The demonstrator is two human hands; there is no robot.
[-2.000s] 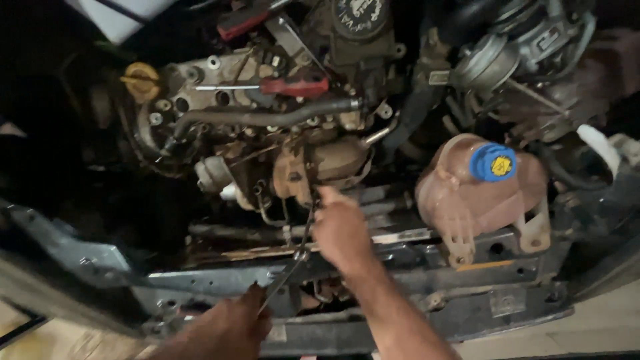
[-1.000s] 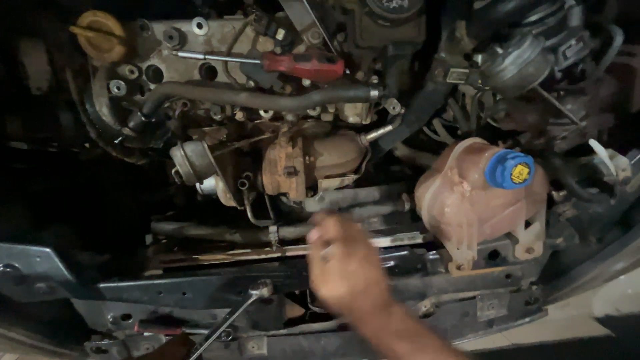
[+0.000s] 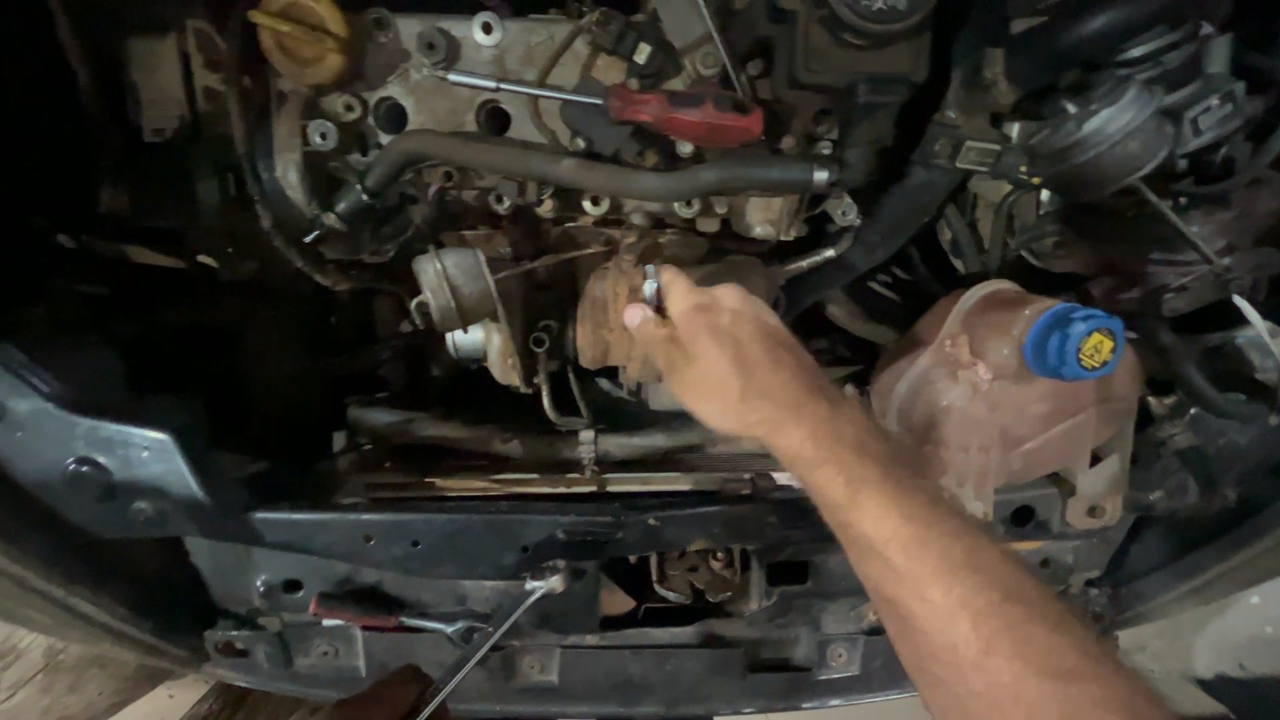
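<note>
My right hand (image 3: 715, 350) pinches a small metal piece (image 3: 651, 285), perhaps a socket or bolt, between thumb and finger at the rusty turbocharger housing (image 3: 608, 315). To its left is a round metal actuator canister (image 3: 455, 288). At the bottom edge my left hand (image 3: 385, 697), dark and partly cut off, is by the lower end of a long chrome-shafted tool (image 3: 490, 648), whose head lies over the front crossmember (image 3: 400, 535); its grip is hard to make out. A red-handled screwdriver (image 3: 685, 115) lies on top of the engine.
A coolant expansion tank (image 3: 1010, 400) with a blue cap (image 3: 1075, 342) stands to the right. A rubber hose (image 3: 600, 175) crosses the engine below the screwdriver. The yellow oil filler cap (image 3: 300, 40) is at upper left. Another red-handled tool (image 3: 365, 612) rests on the front panel.
My right hand has moved up from in front of the turbocharger to its housing. My left hand and the long tool, near the turbocharger two seconds ago, are now lower, at the front panel.
</note>
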